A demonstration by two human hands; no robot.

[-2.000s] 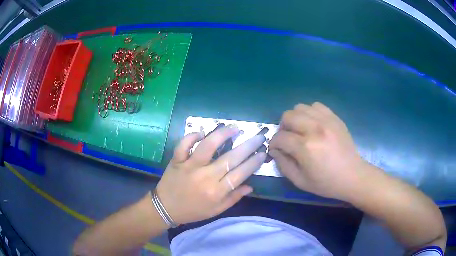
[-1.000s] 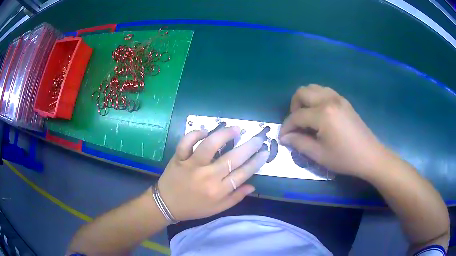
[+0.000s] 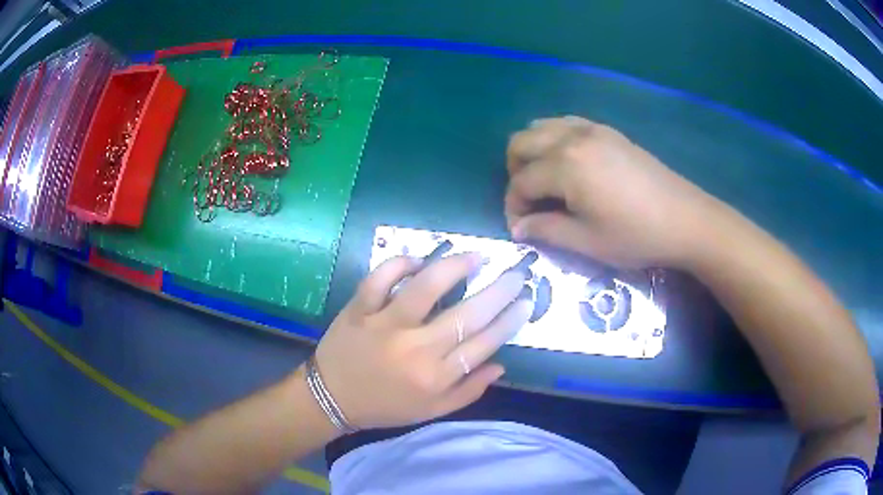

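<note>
A silver metal plate (image 3: 571,332) with round fan-like cutouts lies flat on the dark-green bench in front of me. My left hand (image 3: 416,338) rests on its left and middle part with fingers spread, covering much of the cutouts there. The right cutout is uncovered. My right hand (image 3: 600,193) is above the plate's upper edge with the fingertips curled together; whether it holds a small part cannot be told. Loose copper-red wire coils (image 3: 254,145) lie in a tangled pile on the green mat (image 3: 290,253) to the left.
A red bin (image 3: 153,145) with coppery pieces stands on the mat's left side. Clear stacked trays (image 3: 48,145) with red strips stand left of it. Blue tape (image 3: 465,50) runs along the bench's far side. The floor with a yellow line (image 3: 87,372) shows below left.
My right hand has moved up and left from the plate's right part, uncovering the right cutout. My left hand has stayed on the plate. The view has shifted slightly.
</note>
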